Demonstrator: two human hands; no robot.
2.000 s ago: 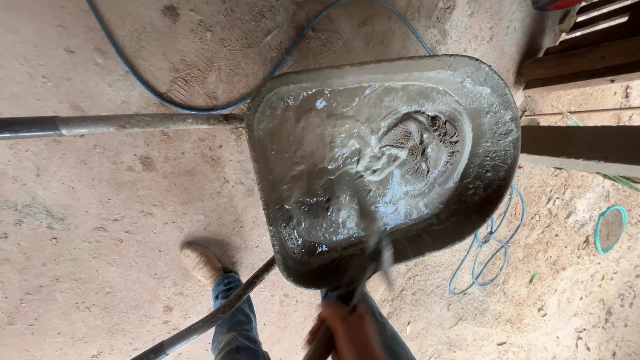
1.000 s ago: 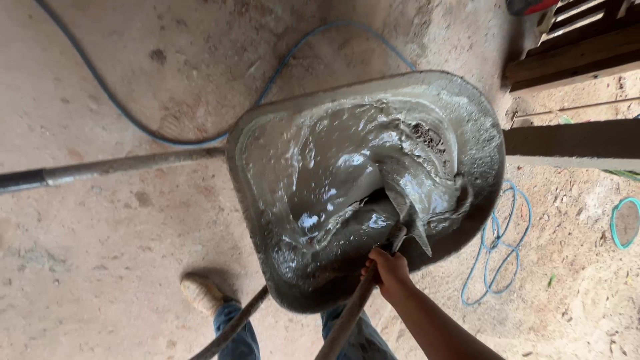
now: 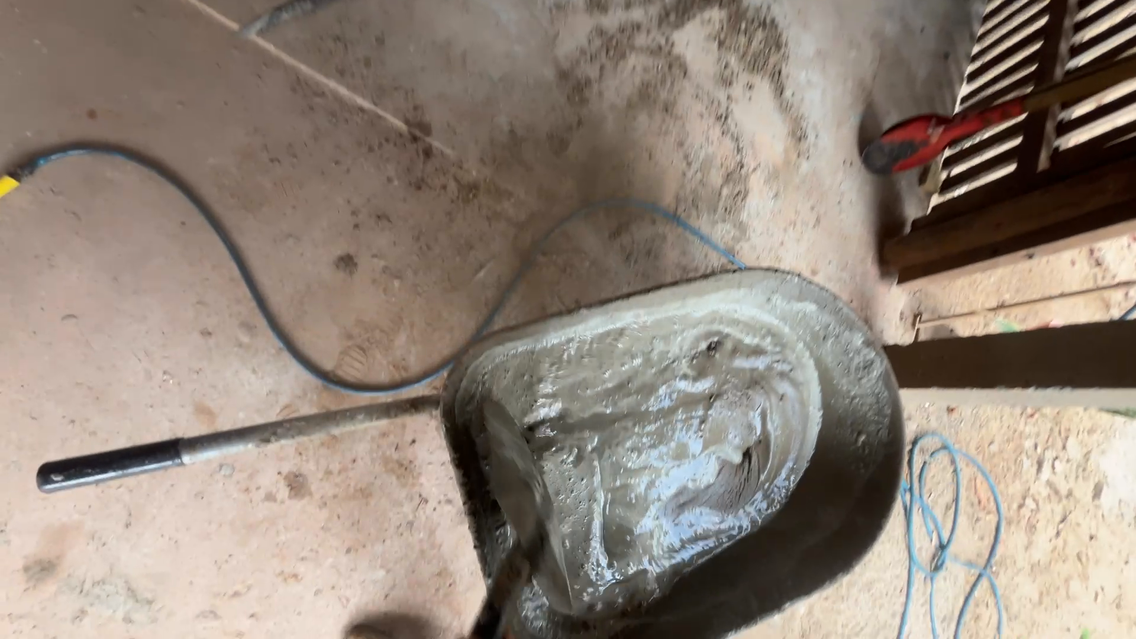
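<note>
A metal wheelbarrow tray [image 3: 852,382] fills the lower middle of the view, with wet grey mortar [image 3: 648,426] in it, swirled and shiny. At the tray's left end a mortar-coated tool blade [image 3: 531,497], blurred and perhaps a hoe's or a shovel's, dips into the mortar. Its handle [image 3: 497,595] runs down past the bottom edge of the view. Neither my left hand nor my right hand can be made out; at most a sliver of skin shows by the handle at the bottom edge.
One wheelbarrow handle [image 3: 111,466] with a black grip points left. A blue hose or cord [image 3: 253,293] curves over the concrete floor, and more blue line [image 3: 932,524] lies coiled at right. A red-headed tool [image 3: 932,142] leans near wooden slats [image 3: 1056,115]. A dark beam [image 3: 1012,355] stands beside the tray.
The blade has moved from the tray's near middle to its left end. The hand that gripped the handle has dropped almost wholly out of view. The view has shifted, showing more floor beyond the tray.
</note>
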